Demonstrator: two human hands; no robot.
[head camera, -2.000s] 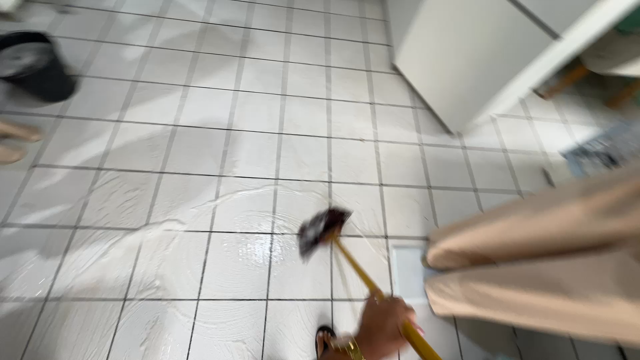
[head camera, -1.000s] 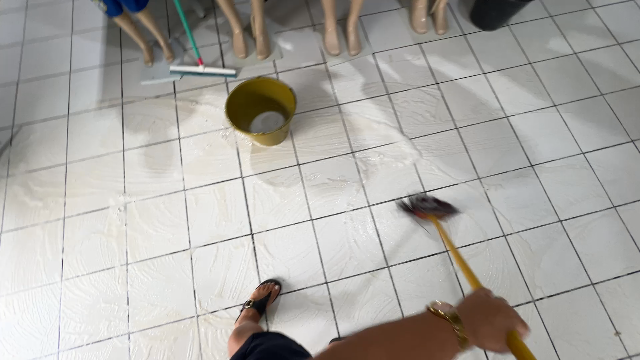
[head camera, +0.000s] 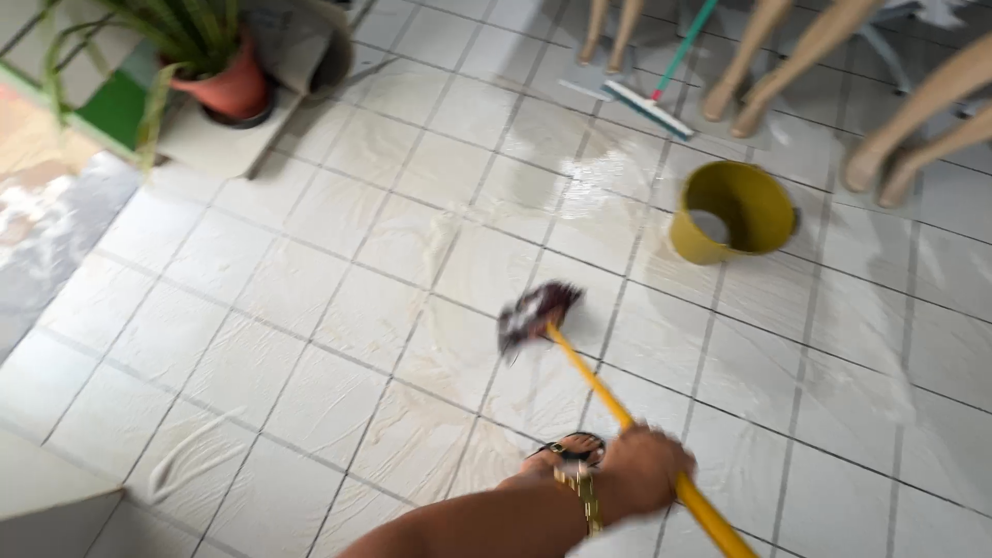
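Note:
My left hand (head camera: 647, 469), with a gold-coloured watch or bracelet at the wrist, is closed around the yellow handle of a floor brush (head camera: 541, 311). The handle slants from the lower right up to the brush's dark, blurred head, which is at the white tiled floor (head camera: 333, 310) near the middle of the view. Streaks of wet, soapy film cover many tiles. A yellow bucket (head camera: 697, 240) stands on the floor to the right of the brush head. My right hand is out of view.
A teal-handled squeegee (head camera: 649, 108) rests by several mannequin legs (head camera: 883, 159) at the upper right. A potted plant (head camera: 225, 85) stands on a board at the upper left. A sandalled foot (head camera: 577, 448) is near my forearm. A pale box-like edge (head camera: 62, 508) juts in at the lower left.
The view has swung far across the floor, bringing the plant into sight. My left hand has kept its hold on the yellow handle. The brush head is now left of the bucket; before, it was right of it.

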